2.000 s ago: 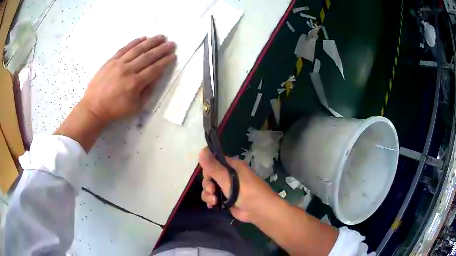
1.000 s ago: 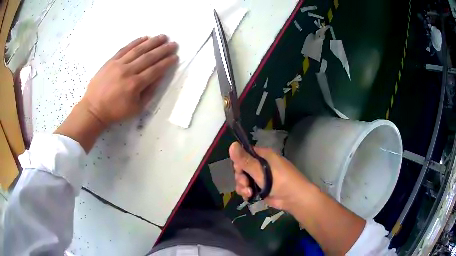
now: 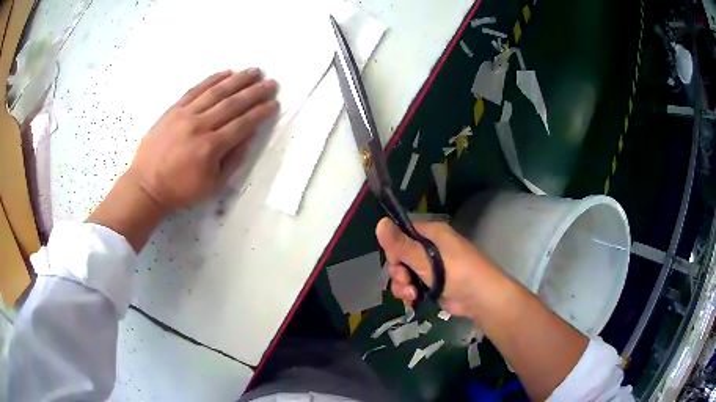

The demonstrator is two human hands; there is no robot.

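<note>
My left hand (image 3: 200, 145) lies flat on white fabric (image 3: 275, 35), fingers nearly together. My right hand (image 3: 424, 263) grips the black handles of long dark fabric shears (image 3: 367, 137) beyond the table's edge. The blades point up and away over the fabric and look nearly closed. A narrow white fabric strip (image 3: 302, 169) lies beside the blades, between them and my left hand, parted from the main fabric by a thin dark line.
The pale speckled table has a red-trimmed edge (image 3: 320, 267). A thin black line (image 3: 188, 335) crosses it near me. Tan card patterns (image 3: 16, 188) lie at far left. A grey-white bucket (image 3: 542, 235) stands right on the green floor, with scattered white scraps (image 3: 491, 81).
My right hand and the shears have moved right, and the blades have gone from upright to slanting up-left. My left hand has shifted slightly toward me, as has the strip's near end.
</note>
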